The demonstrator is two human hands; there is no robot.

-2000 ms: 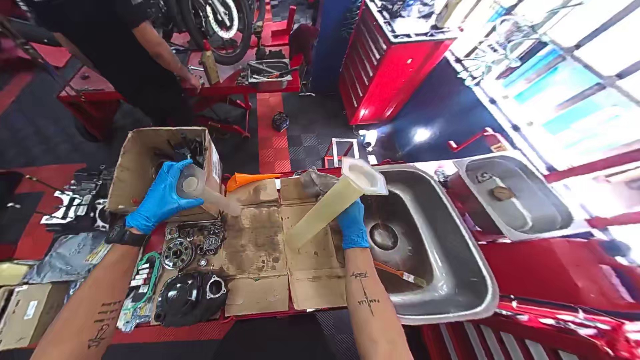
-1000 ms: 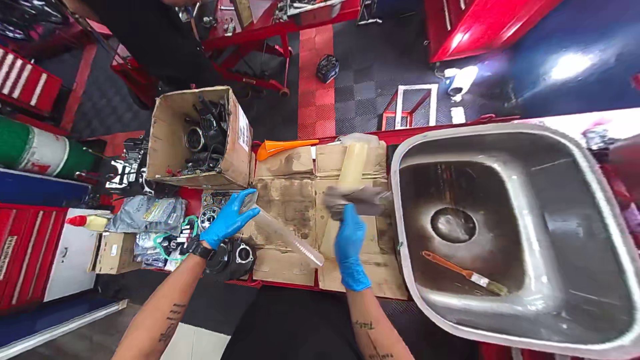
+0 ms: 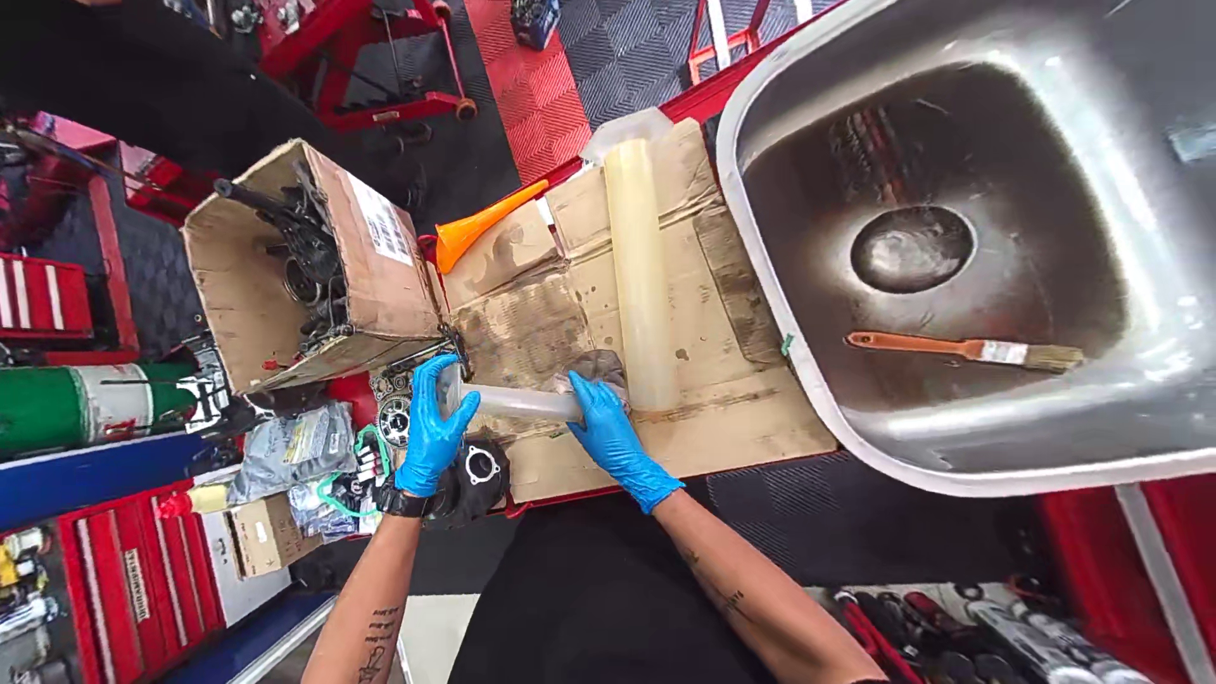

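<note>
My left hand [image 3: 439, 418], in a blue glove, holds the wide base end of a clear plastic graduated cylinder [image 3: 522, 402], which lies about level in front of me. At its other end, my right hand [image 3: 613, 432], gloved too, grips a grey-brown rag [image 3: 600, 369] pressed around the tube. Just right of the rag, a taller yellowish cylinder [image 3: 641, 275] with a pale base at its far end rests by itself on the stained flattened cardboard [image 3: 750, 408].
A steel sink [image 3: 760, 247] with an orange-handled paintbrush [image 3: 964, 349] is on the right. Left stand a cardboard box of metal parts [image 3: 389, 285], an orange funnel [image 3: 480, 226], bagged parts [image 3: 294, 446] and a black engine cover [image 3: 480, 475].
My right hand held the yellowish cylinder two seconds ago; that cylinder now lies on the cardboard. The right hand and rag have moved to the clear cylinder. The view has turned.
</note>
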